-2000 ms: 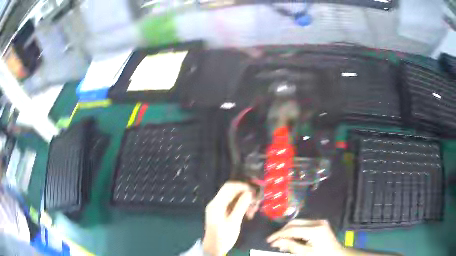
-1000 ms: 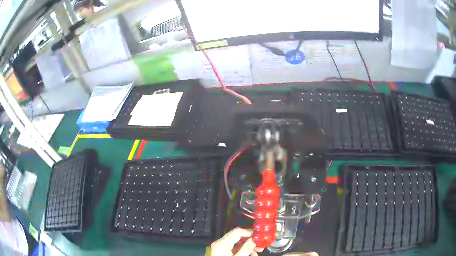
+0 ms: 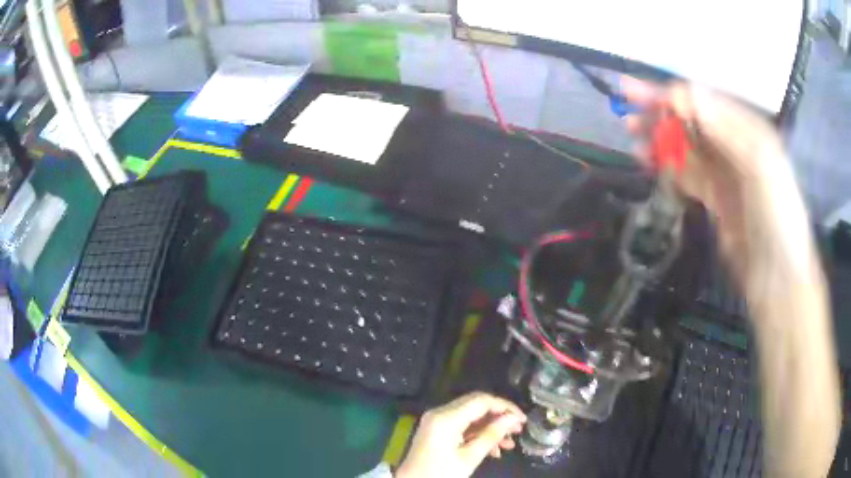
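Observation:
The test fixture (image 3: 578, 373) stands on a black base right of centre, its steel linkage raised. My right hand (image 3: 718, 140) is closed around the red toggle clamp handle (image 3: 669, 142), which points up; the hand is blurred. My left hand (image 3: 467, 434) is at the front left of the fixture, fingertips together beside the round silvery fixture part (image 3: 546, 434). Whether the left fingertips hold a small component cannot be seen. A red wire (image 3: 525, 289) loops over the fixture's left side.
A component tray (image 3: 336, 303) dotted with parts lies left of the fixture. Stacked trays (image 3: 126, 252) stand far left. Another tray (image 3: 714, 411) is at right, partly behind my right forearm. A pale record sheet (image 3: 350, 126) lies on black trays behind; the monitor (image 3: 644, 37) is at the back.
The red handle has gone from down to up, with my right hand now on it. My left hand has left the handle for the fixture's front. The view has shifted and tilted.

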